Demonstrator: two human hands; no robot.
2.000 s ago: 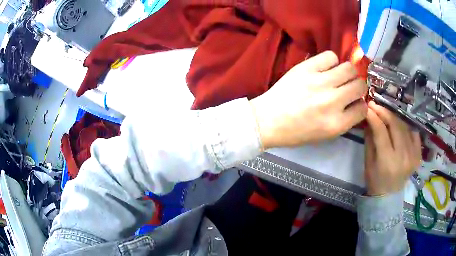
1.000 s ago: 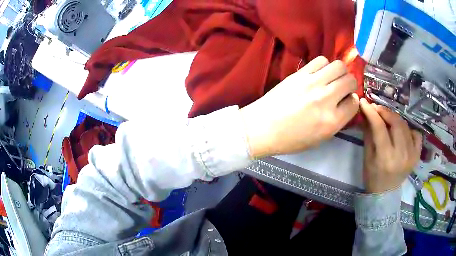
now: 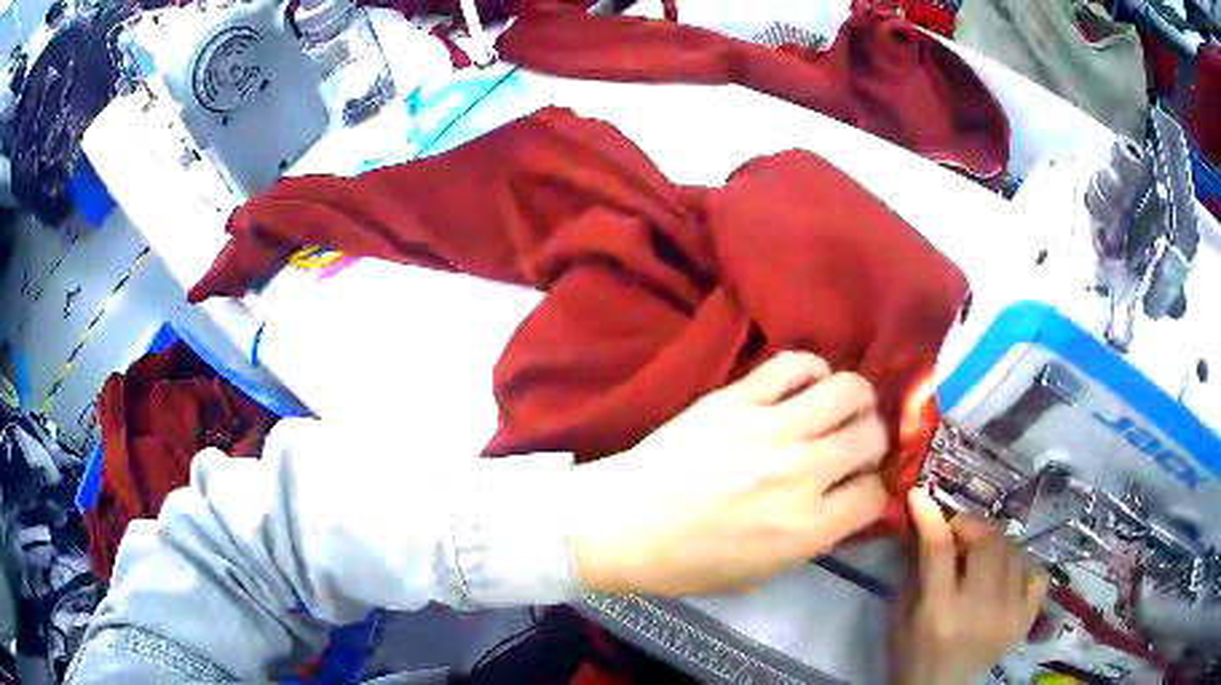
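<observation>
A dark-red garment piece (image 3: 609,335) lies bunched on the white table, with a long sleeve-like part reaching left. Its right end is at the needle area of the white sewing machine with a blue JACK panel (image 3: 1091,428). My left hand (image 3: 750,482) grips the garment edge just left of the metal presser foot and guides (image 3: 971,475). My right hand (image 3: 964,589) is at the front of the guides, blurred, with fingertips by the fabric edge; whether it holds cloth is hidden. A narrow red strip (image 3: 1105,626) runs through the guides at right.
Another red piece (image 3: 857,80) lies at the back. A clear bottle (image 3: 351,67) stands by a second machine (image 3: 230,80) at back left. A blue bin (image 3: 94,475) with red pieces is at left. A measuring tape (image 3: 696,656) runs along the front edge. Yellow scissor handles (image 3: 1061,678) are partly cut off.
The view has tilted up, showing more of the table's back and the second red piece. Both hands stay near the needle area, and the garment remains bunched at its left.
</observation>
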